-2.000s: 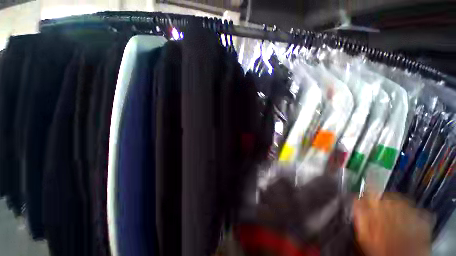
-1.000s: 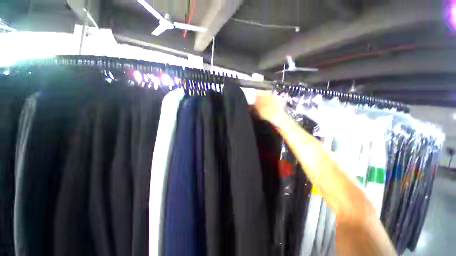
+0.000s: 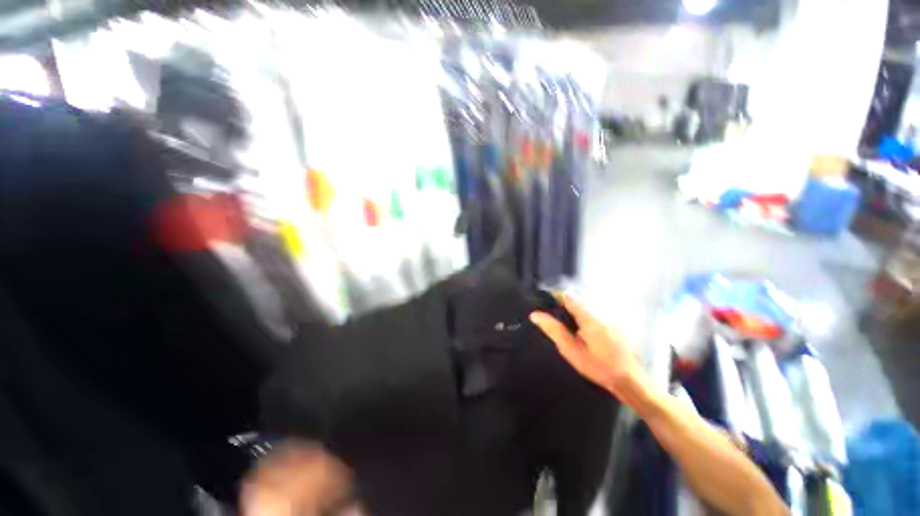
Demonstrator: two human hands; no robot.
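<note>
A dark jacket [image 3: 393, 393], unbagged, hangs in front of me at the lower centre, its collar and a small pale label facing up. A thin dark shape like a hanger hook rises above the collar, blurred. My right hand [image 3: 590, 348] grips the jacket at its right shoulder, thumb and fingers at the cloth. My left hand [image 3: 298, 482] is blurred and cut off by the bottom edge, low beside the jacket's left side; its fingers cannot be made out.
Bagged white garments [image 3: 363, 151] with coloured bands and bagged dark garments [image 3: 520, 171] hang behind the jacket. Dark garments [image 3: 81, 302] fill the left side. A low rack of garments [image 3: 772, 388] with a blue and red bundle [image 3: 741, 302] stands at right. Grey floor [image 3: 646, 212] lies beyond.
The view has swung right and down. My right hand has come down from the rail and now holds the dark jacket in front of me. My left hand has come into view.
</note>
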